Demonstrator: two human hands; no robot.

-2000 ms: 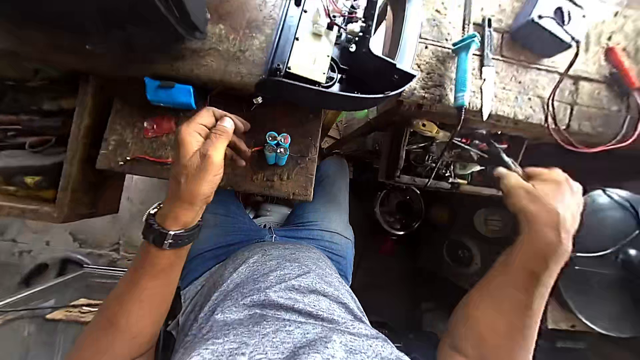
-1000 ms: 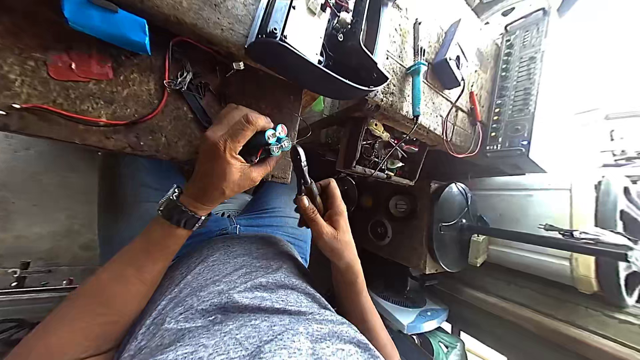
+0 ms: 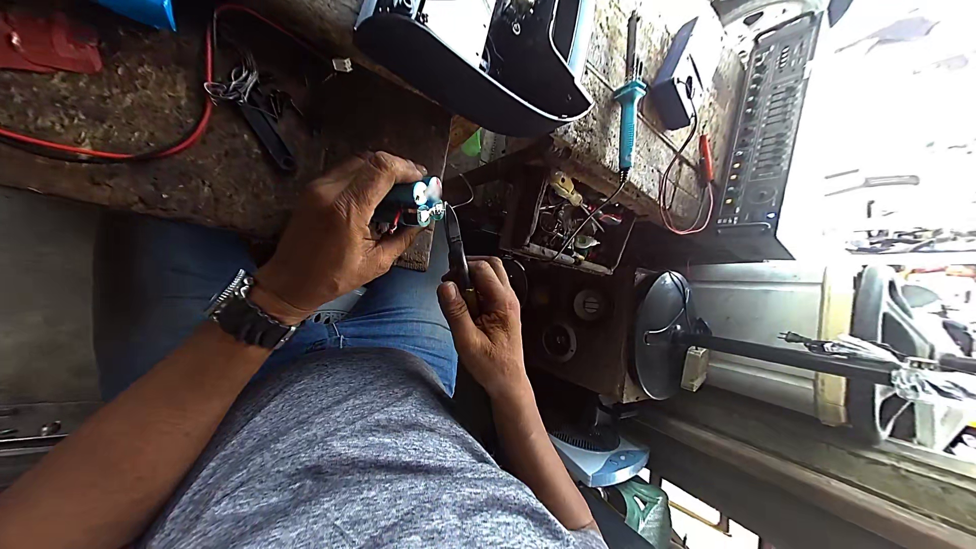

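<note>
My left hand (image 3: 335, 225) grips a bundle of blue cylindrical battery cells (image 3: 404, 200) over the bench edge, their metal ends facing right. In my right hand (image 3: 484, 320) is a dark-handled hand tool (image 3: 456, 248), probably pliers or cutters, its tip at or very near the cell ends; whether its jaws are closed cannot be told. A thin wire (image 3: 463, 191) curves beside the cells. On the bench behind my left hand lie a black tool handle (image 3: 267, 133) and a small tangle of wire (image 3: 238, 82).
An opened black device housing (image 3: 473, 84) stands at the bench's back. To its right lie a teal-handled soldering iron (image 3: 628, 130), a small transformer box (image 3: 675, 84) and a red test lead (image 3: 706, 158). Below them is a wooden drawer (image 3: 526, 206) of parts. Red and black wire (image 3: 179, 145) crosses the left bench.
My left hand has taken hold of the cells, which stood on the bench two seconds ago. My right hand has brought the tool from the right over to them. The view has shifted.
</note>
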